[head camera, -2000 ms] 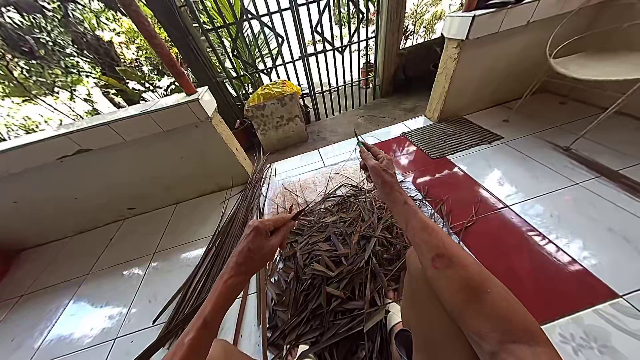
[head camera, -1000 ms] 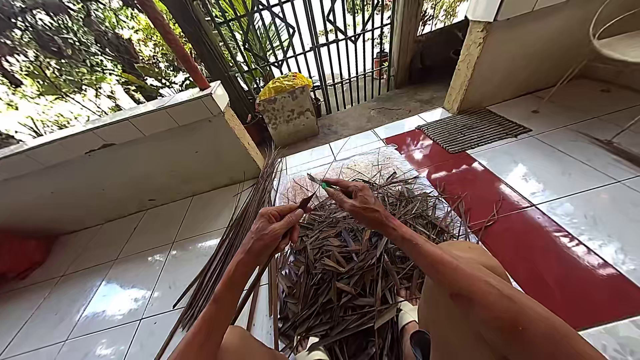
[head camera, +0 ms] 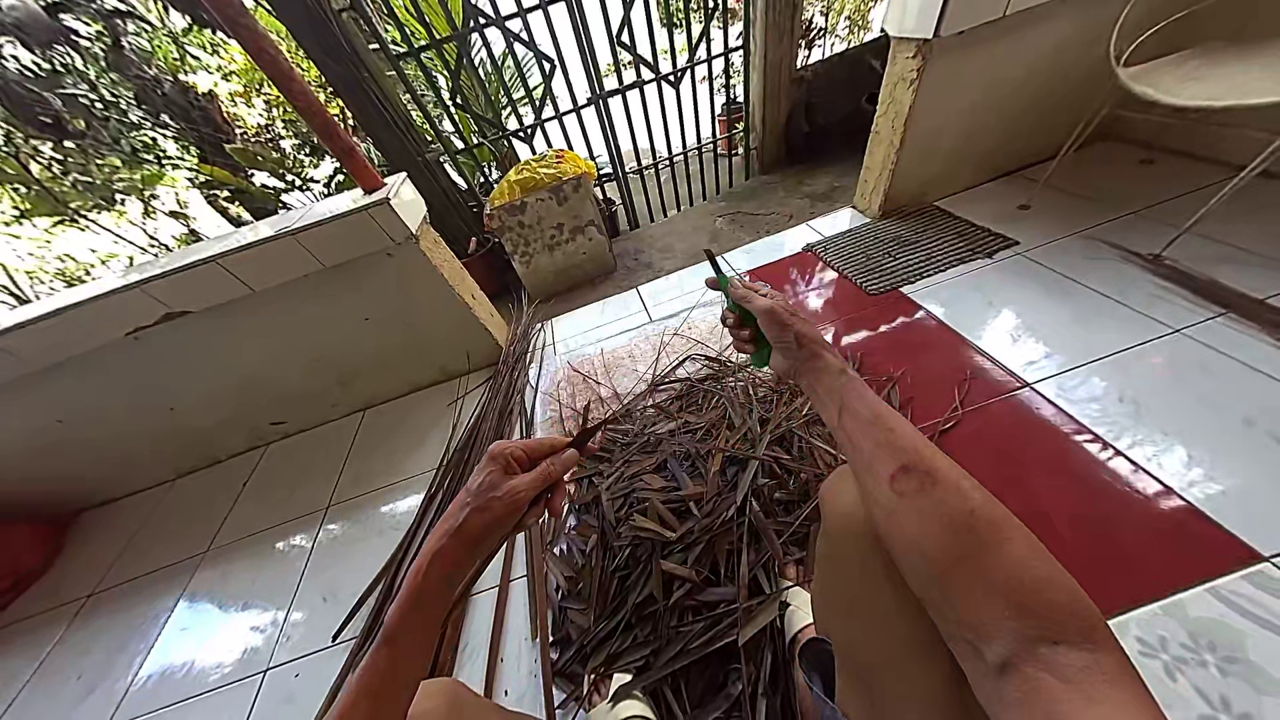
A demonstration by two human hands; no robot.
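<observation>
My left hand pinches a dry brown palm leaf whose narrow end points up and right. Further forward and to the right, my right hand is closed around a green-handled knife, its dark blade pointing up. A thin strand seems to run between the hands. Below them, between my legs, lies a heap of dry brown leaf pieces. A bundle of long dry fronds or stalks lies along the heap's left side, partly behind my left forearm.
A concrete block topped with yellow plastic stands by the metal gate. Low walls flank the opening. A ribbed doormat lies on the tiles beside the red floor strip. A wire-legged chair stands at the upper right.
A second ago my hands were close together over the heap; now my right hand with the knife has moved forward and right, away from my left hand.
</observation>
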